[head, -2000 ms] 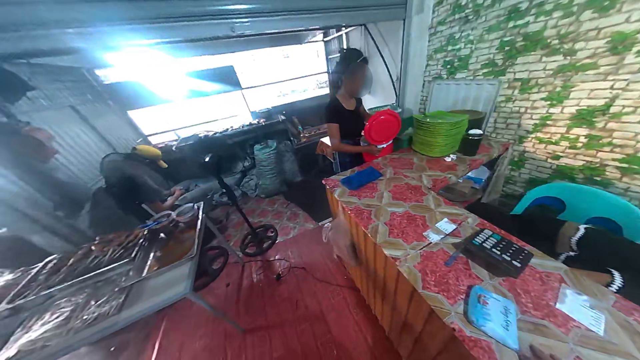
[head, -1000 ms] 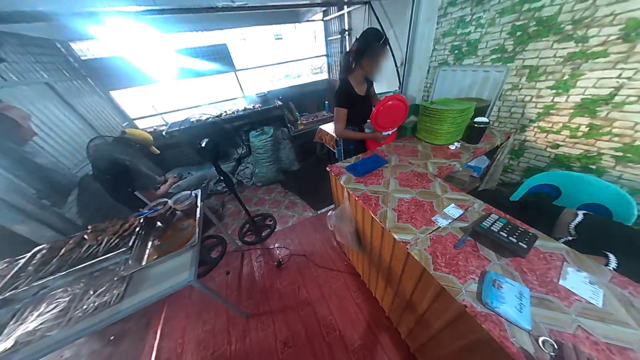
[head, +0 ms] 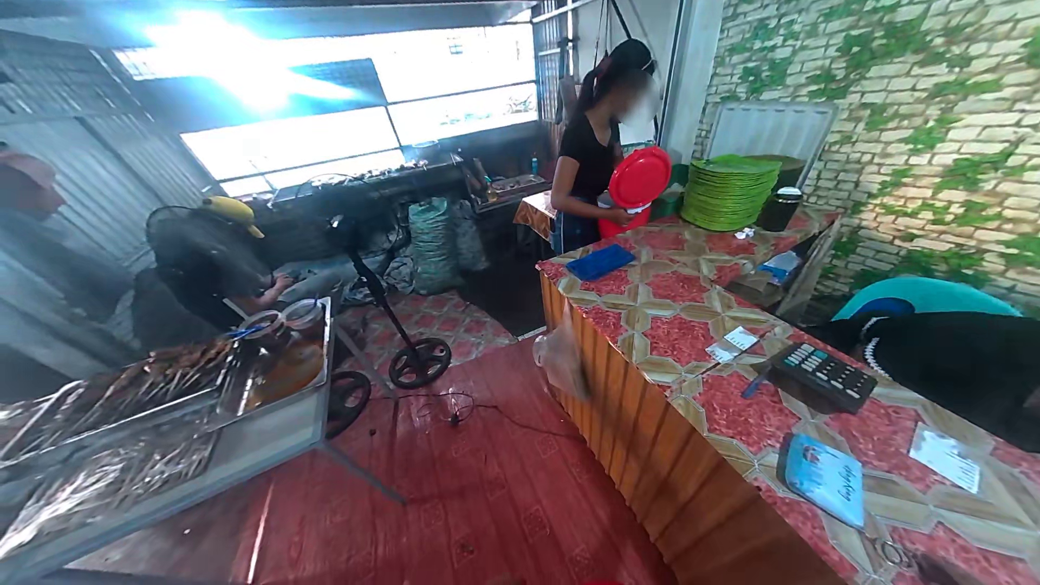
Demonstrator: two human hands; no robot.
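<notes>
Neither of my hands can be made out. At the bottom right, a metal ring (head: 894, 552) lies on the counter (head: 739, 398) beside a dark blurred shape that I cannot identify. Near it are a light-blue pouch (head: 825, 479) and a printed paper slip (head: 944, 457). Farther along the counter are a black calculator (head: 822, 375), a blue pen (head: 756, 382), small papers (head: 733, 344) and a flat blue item (head: 600, 262). Across the counter, a person in a black shirt (head: 593, 154) holds a round red lid (head: 640, 177) above a red container (head: 626, 219).
Green plates (head: 730, 193) stand stacked by a dark jar (head: 780, 209). At left, skewers (head: 162, 374) lie on a table beside a metal tray of sauce (head: 284, 370). A standing fan (head: 195, 244) partly hides a person in a yellow cap (head: 231, 213). Cables (head: 455, 410) cross the red floor.
The person behind the counter has tilted their head down and lowered the red lid toward the red container. A plastic bag still hangs at the counter's side.
</notes>
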